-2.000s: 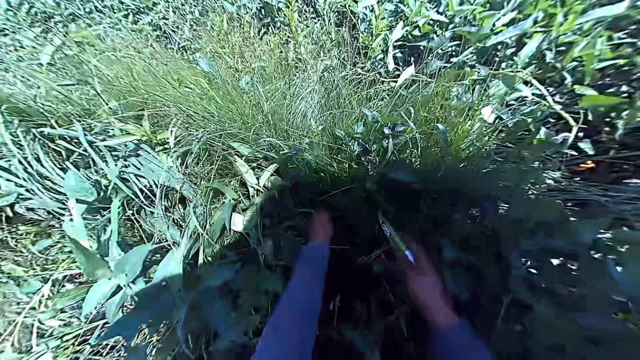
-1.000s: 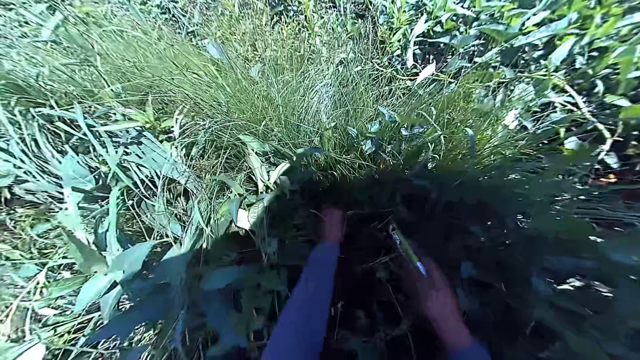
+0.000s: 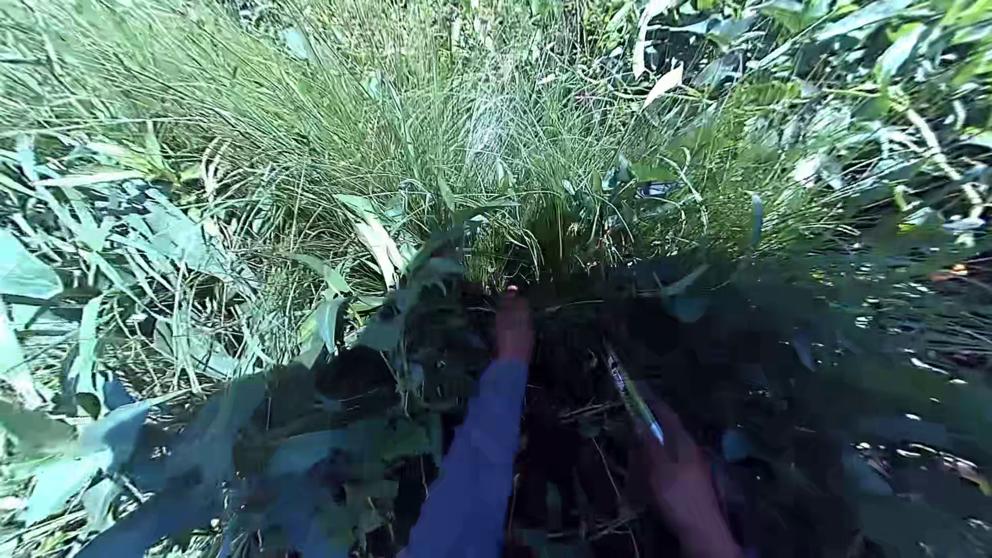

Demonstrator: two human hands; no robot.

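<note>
My left hand (image 3: pixel 514 325), at the end of a blue sleeve (image 3: pixel 477 465), reaches into deep shade at the base of a clump of fine grass (image 3: pixel 496 139). Its fingers are too dark to show whether they grip anything. Lower and to the right is my right hand (image 3: pixel 678 457), also in shadow and blurred. A narrow, shiny greenish object (image 3: pixel 634 394) lies along that hand and points up and left; its kind is unclear. The fingers around it cannot be made out, though the object keeps its place against the hand.
Broad-leaved plants (image 3: pixel 31 267) and bent stems crowd the left side. More leafy growth (image 3: pixel 891 54) stands at the upper right. Dry twigs (image 3: pixel 593 411) lie on the dark ground between the hands. A pale curved stem (image 3: pixel 934 143) crosses the right side.
My left hand has moved forward, closer to the grass base. The right hand stays low on the right with the shiny object against it. The view has shifted slightly.
</note>
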